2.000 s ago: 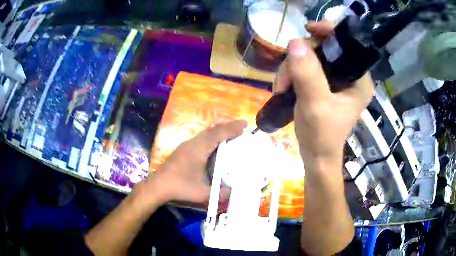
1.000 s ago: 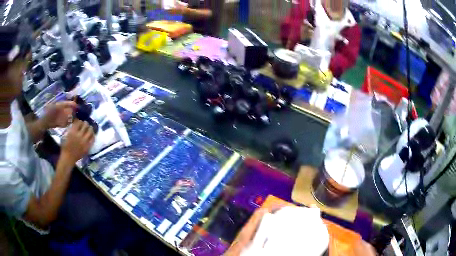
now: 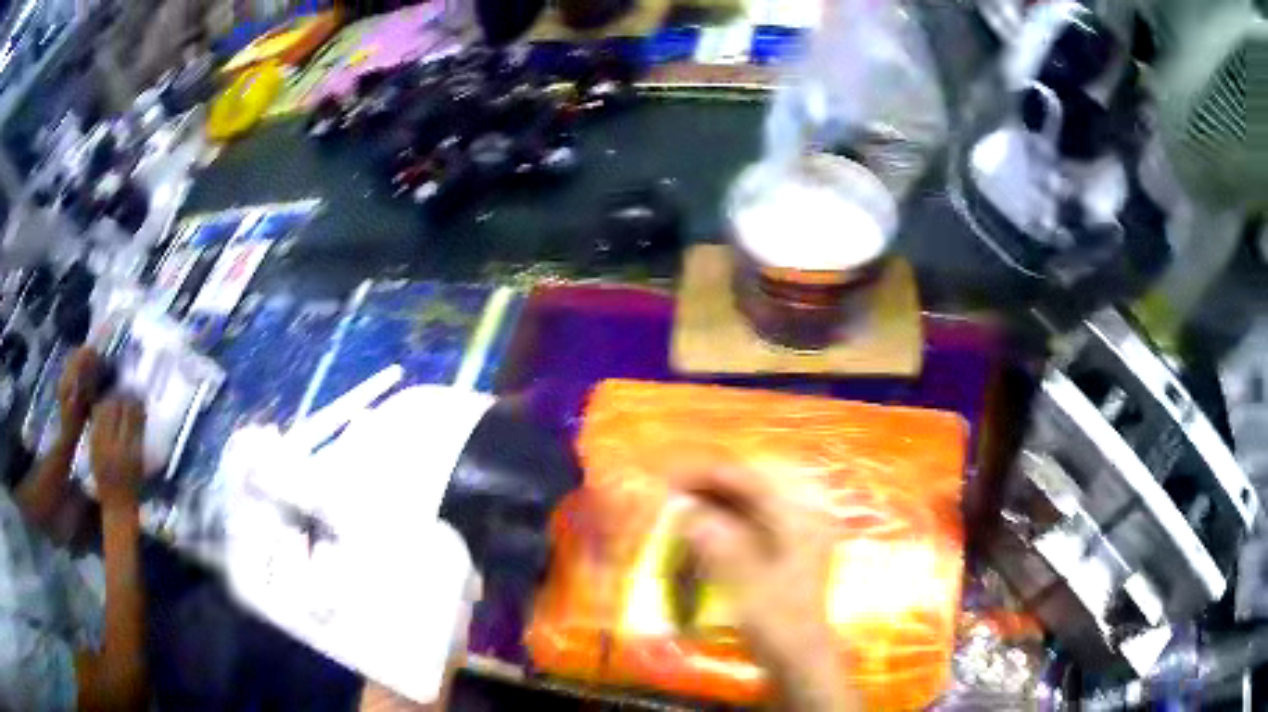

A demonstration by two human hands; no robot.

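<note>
A white plastic camera (image 3: 355,515) with a black head (image 3: 515,480) is raised at the lower left, over the sheets' front edge. My left hand (image 3: 403,693) shows only as a strip of skin under the camera's lower end; its fingers are mostly hidden. My right hand (image 3: 751,556) is badly blurred over the orange pad (image 3: 779,424), its fingers bent. A dark spot lies beside its fingertips; I cannot tell whether it is a held part or shadow.
A brown tub with a white top (image 3: 814,230) stands on a tan square (image 3: 883,334) behind the pad. White trays (image 3: 1126,459) lie right, dark parts (image 3: 480,118) back left. Another person's hands (image 3: 104,417) are far left. A fan (image 3: 1224,98) is back right.
The view has turned down and right. The white camera is now left of the pad, its black head showing. The black screwdriver seen in my right hand two seconds ago is out of view.
</note>
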